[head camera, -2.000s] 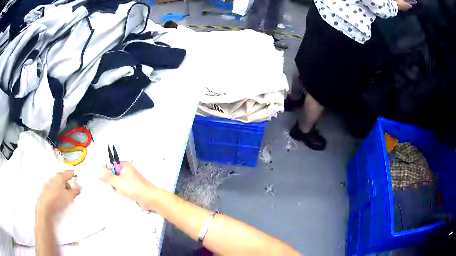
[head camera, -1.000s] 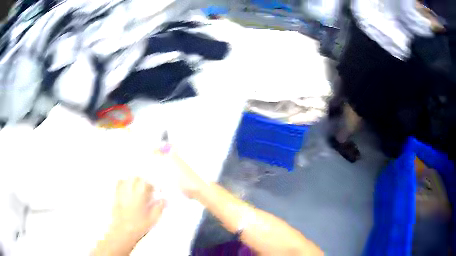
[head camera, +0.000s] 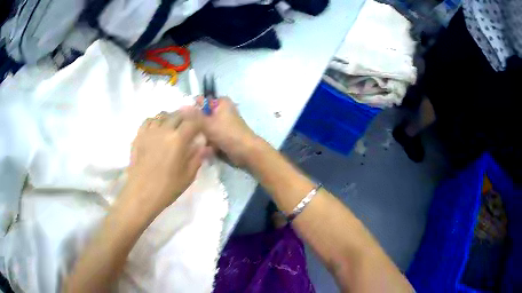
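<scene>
The white fabric piece (head camera: 74, 137) spreads over the left of the table, its fringed raw edge running down beside my hands. My left hand (head camera: 166, 146) grips the fabric near that edge, fingers bent. My right hand (head camera: 226, 129) touches it on the right and holds the thread snips (head camera: 209, 94), dark blades pointing up and away, blue and pink handles in the fingers. The fingertips of both hands are close together and partly hide the fabric between them. A slim white stick (head camera: 193, 83) lies just beyond the snips.
Scissors with red-orange and yellow handles (head camera: 174, 57) lie beyond my hands, by the navy and white heap (head camera: 229, 20). Past the table's right edge, folded cream pieces (head camera: 375, 46) rest on a blue crate (head camera: 337, 117). Another blue crate (head camera: 443, 223) and a person in dark clothing (head camera: 458, 97) are at right.
The view has shifted down over the table. My hands, apart before, are now together at the fabric edge. More of the fabric and the purple clothing show.
</scene>
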